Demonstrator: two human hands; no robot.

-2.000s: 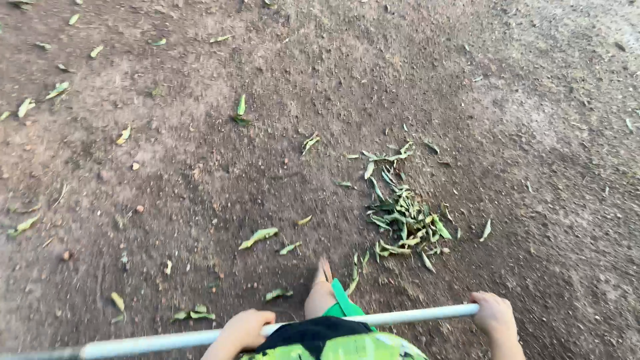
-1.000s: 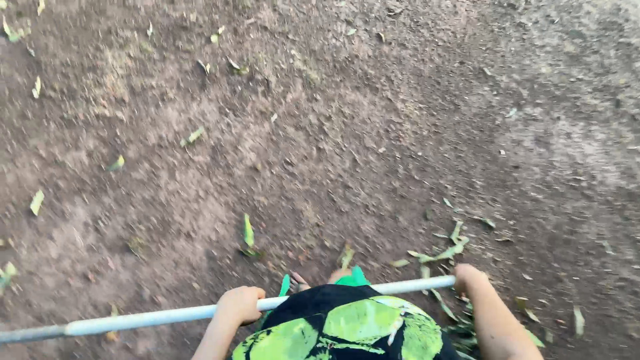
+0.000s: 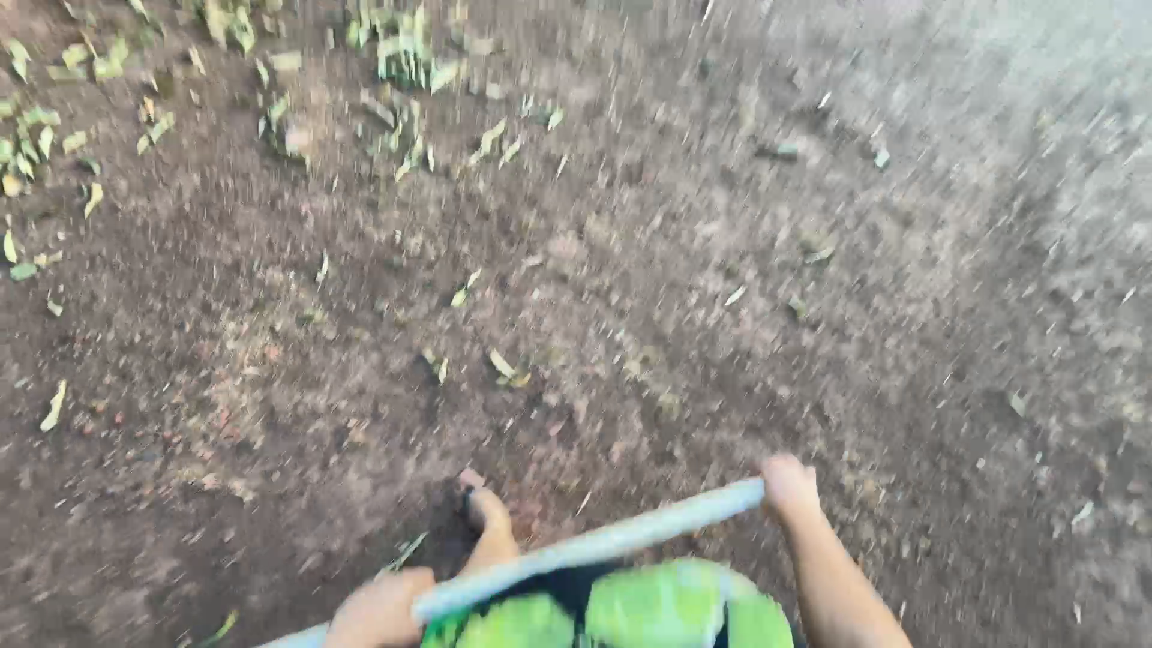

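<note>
A pale, round pole [image 3: 594,544] crosses in front of my body, slanting up from lower left to right. Around its right end my right hand [image 3: 789,486] is closed. Farther down the pole, at the lower left, my left hand [image 3: 382,607] grips it. Past my left hand the pole runs out of the frame, so its far end is hidden. My green and black patterned shirt [image 3: 657,603] shows below the pole. A foot [image 3: 486,508] is seen just beyond the pole, between my hands. Motion blurs the view.
Brown bare soil [image 3: 585,360] with small stones spreads ahead. Leaves [image 3: 405,54] lie clustered at the upper left, with more leaves [image 3: 22,144] at the left edge. Single leaves [image 3: 504,364] are scattered nearer to me. The ground looks paler at the upper right.
The view has moved over different ground, with leaf clusters now at upper left. The pole, closer to level before, now slants more steeply up to the right. Both hands have stayed on it.
</note>
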